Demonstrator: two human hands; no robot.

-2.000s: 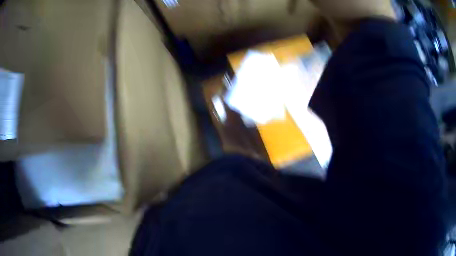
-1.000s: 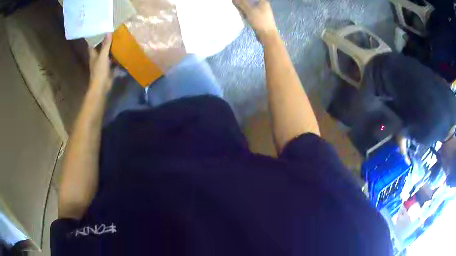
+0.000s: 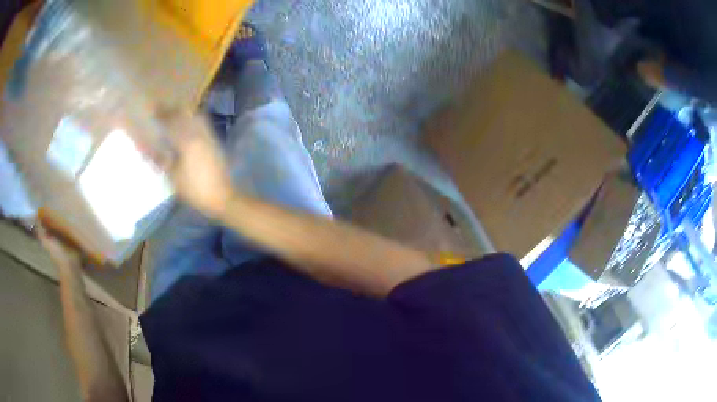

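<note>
A cardboard carton [image 3: 110,94] with orange tape and shiny clear tape is at the upper left, tilted, cut off by the picture's edge. A glare-white patch, perhaps a label [image 3: 124,184], shows on its face. My left hand [image 3: 59,245] is at the carton's lower left edge and holds it there; its fingers are partly hidden. My right hand [image 3: 193,161] is blurred and lies at the carton's right side, the arm reaching across my body. Its fingers cannot be made out.
Brown cartons [image 3: 534,149] stand on the grey floor [image 3: 354,71] to the right, one partly open with blue inside. A blue plastic bin [image 3: 672,161] and a person's hand [image 3: 651,73] are at the far right. More cardboard [image 3: 31,314] is at the lower left.
The taped carton shows further left and larger. My right hand has moved from the top centre to the carton's right side. My left hand is lower and further left. Cartons now show at the right.
</note>
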